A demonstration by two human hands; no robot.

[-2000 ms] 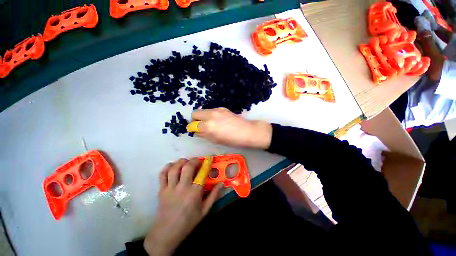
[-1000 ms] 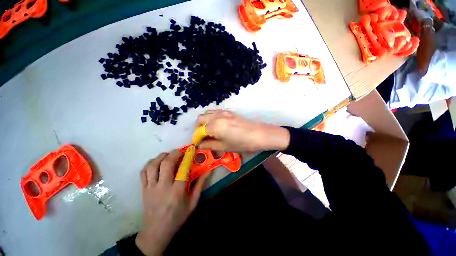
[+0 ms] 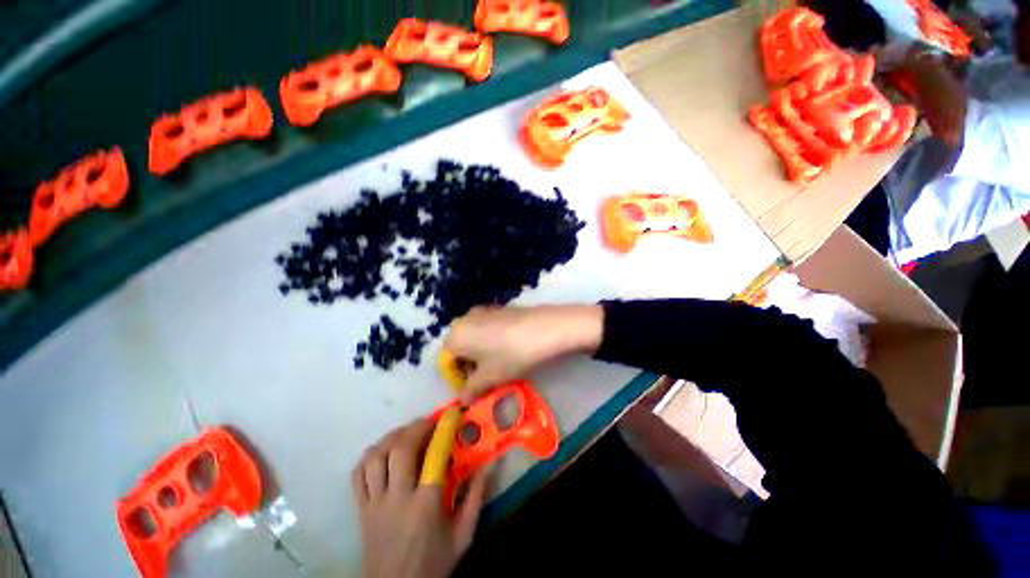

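An orange plastic housing (image 3: 514,420) lies at the white table's near edge. My left hand (image 3: 416,497), with a yellow finger cot, grips its left end. My right hand (image 3: 497,348), also with a yellow finger cot, is above the housing's upper left part with its fingertips pinched together; whether a pad is between them is hidden. A heap of small black rubber pads (image 3: 486,237) lies beyond my hands, with a small group of pads (image 3: 390,342) at its near side.
A housing (image 3: 186,497) lies at left, and two more (image 3: 655,219) at right. Several housings (image 3: 211,129) stand on the dark green conveyor belt (image 3: 68,288). A housing pile (image 3: 830,96) lies on cardboard at upper right. An open carton (image 3: 892,305) and another person's arm (image 3: 943,102) are at right.
Two seconds ago my right hand was at the small group of pads; it has since moved to the housing. The held housing is tilted more. The view has shifted, showing more of the conveyor.
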